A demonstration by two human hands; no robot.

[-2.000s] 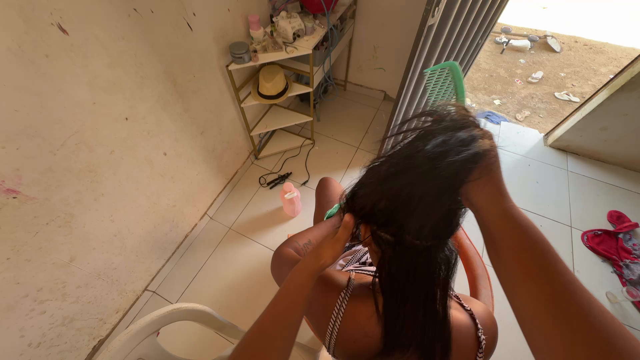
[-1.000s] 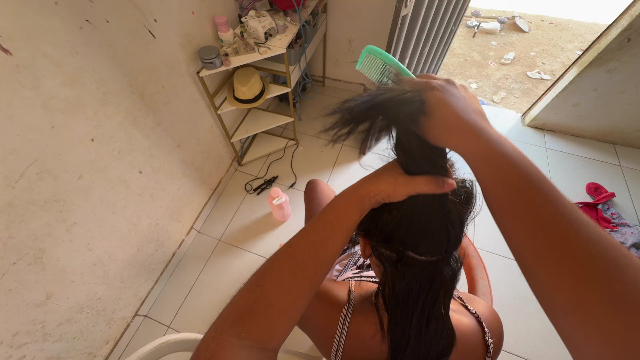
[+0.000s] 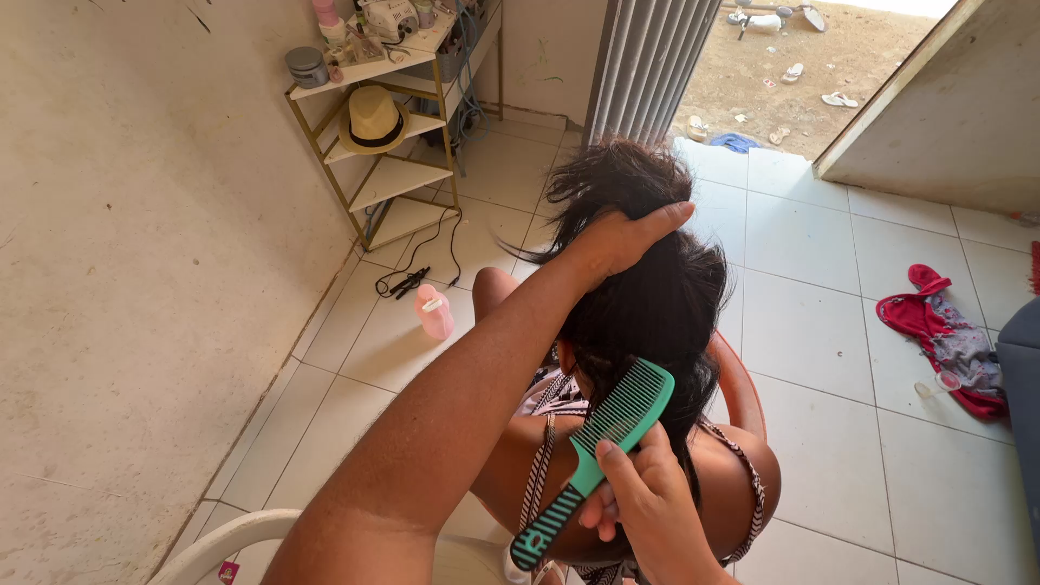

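A person with long dark hair (image 3: 650, 317) sits with their back to me, in a top with patterned straps. My left hand (image 3: 630, 240) is closed around a gathered bunch of the hair at the top of the head, and loose ends spread out beyond it. Behind the neck, my right hand (image 3: 642, 479) grips a green comb (image 3: 630, 406) near the base of its handle. The comb's teeth point up and left against the lower hair, and its dark striped handle slants down to the left.
A white plastic chair (image 3: 236, 528) stands at the lower left. On the tiled floor are a pink bottle (image 3: 435, 313), a corded black appliance (image 3: 410, 282) and red and grey cloth (image 3: 934, 341). A corner shelf (image 3: 402, 180) holds a straw hat (image 3: 374, 118). Beyond the doorway lie sandals (image 3: 839, 100).
My right hand has come down from the top of the hair to behind the neck, bringing the green comb with it. My left hand stays at the gathered hair.
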